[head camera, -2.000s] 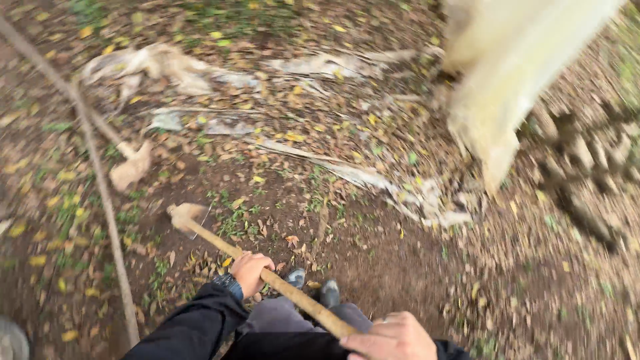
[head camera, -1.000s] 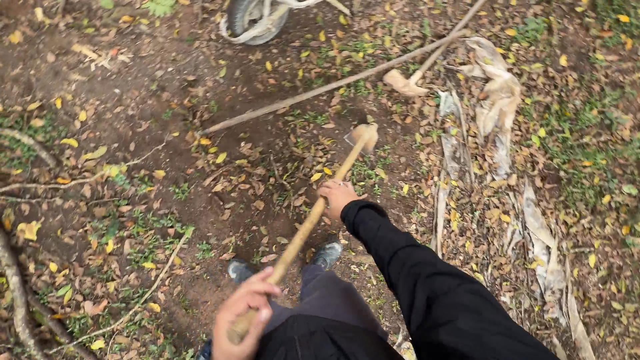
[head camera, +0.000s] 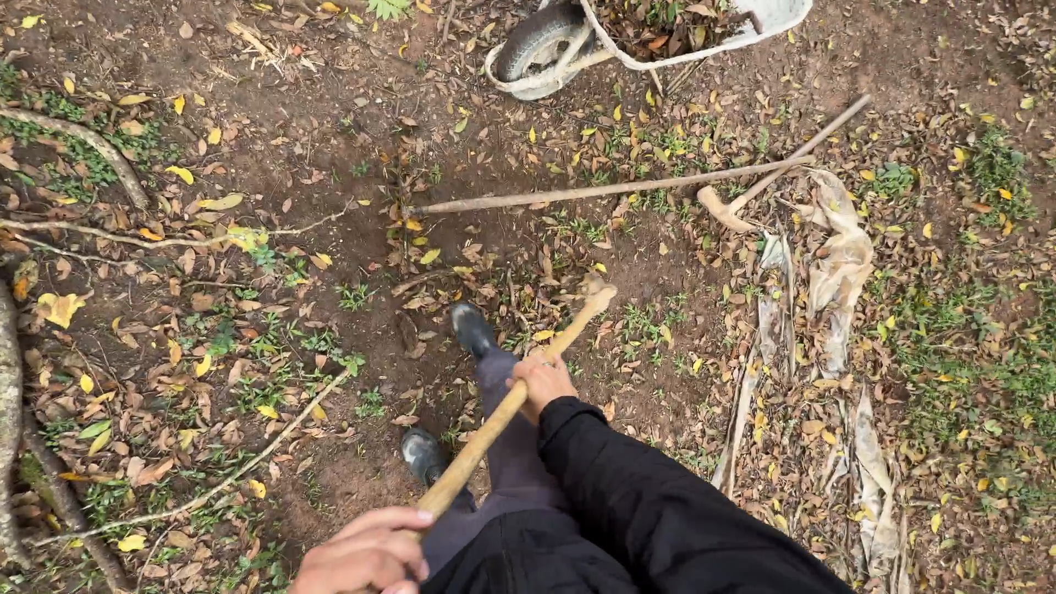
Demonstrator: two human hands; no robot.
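Observation:
My right hand (head camera: pixel 544 383) is closed around the middle of the wooden handle of a long tool (head camera: pixel 474 450), which looks like a hoe. Lower left, my left hand (head camera: pixel 363 553) holds the handle near its rear end, partly cut off by the frame. The handle slants up to the right, in front of my legs. Its far end (head camera: pixel 601 297) is over leaf litter just right of my front boot (head camera: pixel 473 330); the tool's head is mostly hidden there. My other boot (head camera: pixel 424 455) stands on bare soil, left of the handle.
A wheelbarrow (head camera: pixel 623 62) holding dead leaves stands at the top. Below it, a long wooden pole (head camera: pixel 577 193) crosses the handle of another tool (head camera: pixel 726 211) on the ground. Torn, dirty sheeting (head camera: pixel 841 256) lies at right. Branches (head camera: pixel 10 396) lie at left among fallen leaves.
Two seconds ago my left hand was forward on the handle and my right at the rear; now my right is forward. The view has turned, bringing in the wheelbarrow.

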